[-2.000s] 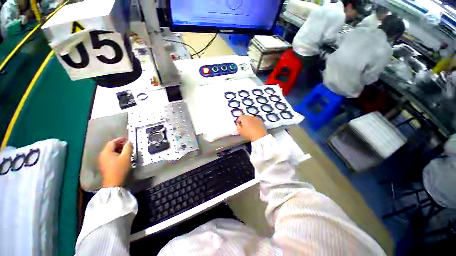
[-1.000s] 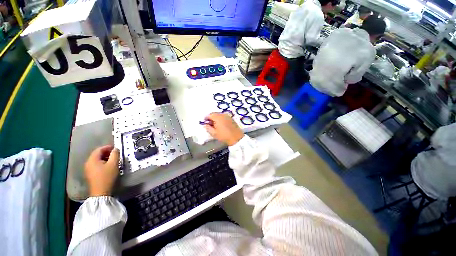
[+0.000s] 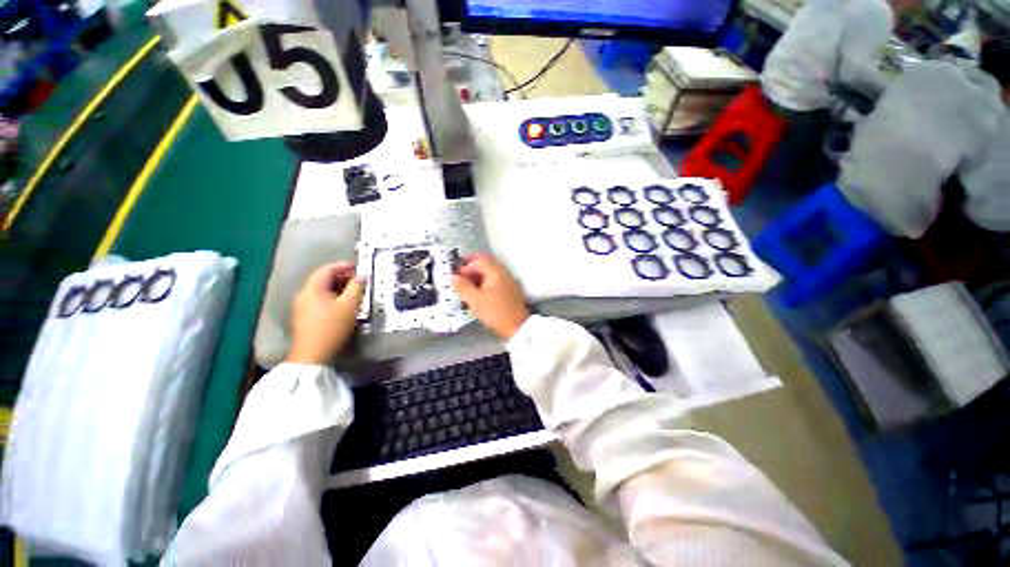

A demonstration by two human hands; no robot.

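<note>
The dark fixture [image 3: 415, 277] sits on the silver base plate [image 3: 384, 318]; I cannot tell clearly whether a ring lies in it. My left hand [image 3: 326, 313] is at the plate's left edge with thumb and fingertips together; I cannot tell if they hold anything. My right hand [image 3: 491, 295] is at the plate's right edge, its fingertips pinched on a small dark ring part [image 3: 455, 259], mostly hidden. Rows of black rings [image 3: 639, 240] lie on the right foam sheet [image 3: 559, 269].
The machine head marked 05 [image 3: 275, 83] and column [image 3: 441, 100] stand behind the plate. The keyboard [image 3: 454, 410] is below, with the mouse [image 3: 642, 346] to its right. The left foam stack [image 3: 100, 388] bears several rings. The control panel [image 3: 566, 130] is behind right.
My right hand has moved left from the right foam sheet to the plate, carrying a ring. My left hand stays by the plate's left edge. The view has shifted, showing more of the left foam stack.
</note>
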